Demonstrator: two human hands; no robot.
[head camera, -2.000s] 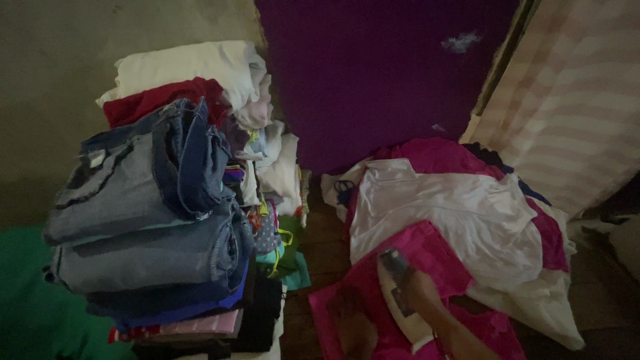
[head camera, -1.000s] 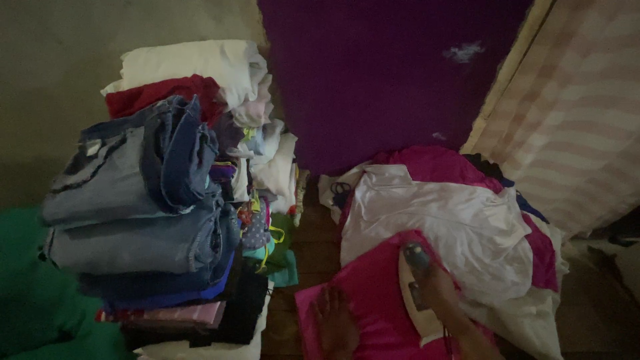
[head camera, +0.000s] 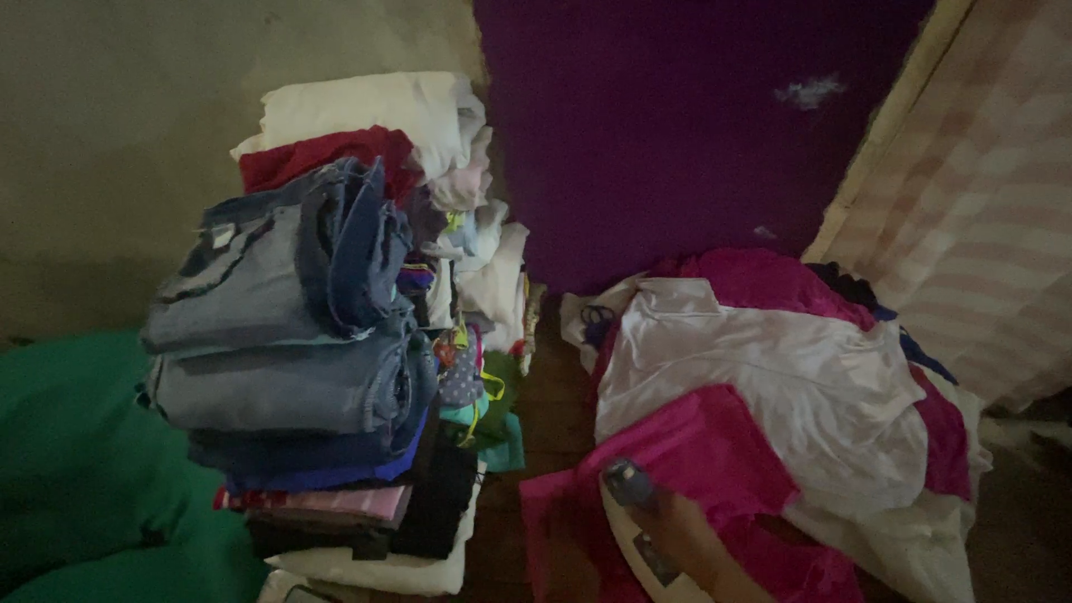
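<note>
A clothes iron (head camera: 624, 528) with a pale soleplate rim and a dark bluish handle rests on a bright pink cloth (head camera: 712, 444) at the lower right. My right hand (head camera: 682, 536) is closed around its handle. To the left of the iron, my left hand (head camera: 574, 544) lies on the pink cloth, dim and blurred, so its fingers cannot be made out. Behind the pink cloth a white satiny garment (head camera: 770, 377) is spread over a magenta cloth (head camera: 762, 280) and other fabric.
A tall stack of folded clothes stands at the left, with folded jeans (head camera: 243, 301), a red cloth (head camera: 318, 159) and white fabric (head camera: 360, 109). Green fabric (head camera: 75, 452) lies at far left. Behind are a purple panel (head camera: 670, 134) and a striped curtain (head camera: 988, 218).
The pink cloth lay flatter under the iron a second ago; its shape now differs, with an upper part over the white garment. The iron stays in my right hand. The view has shifted somewhat.
</note>
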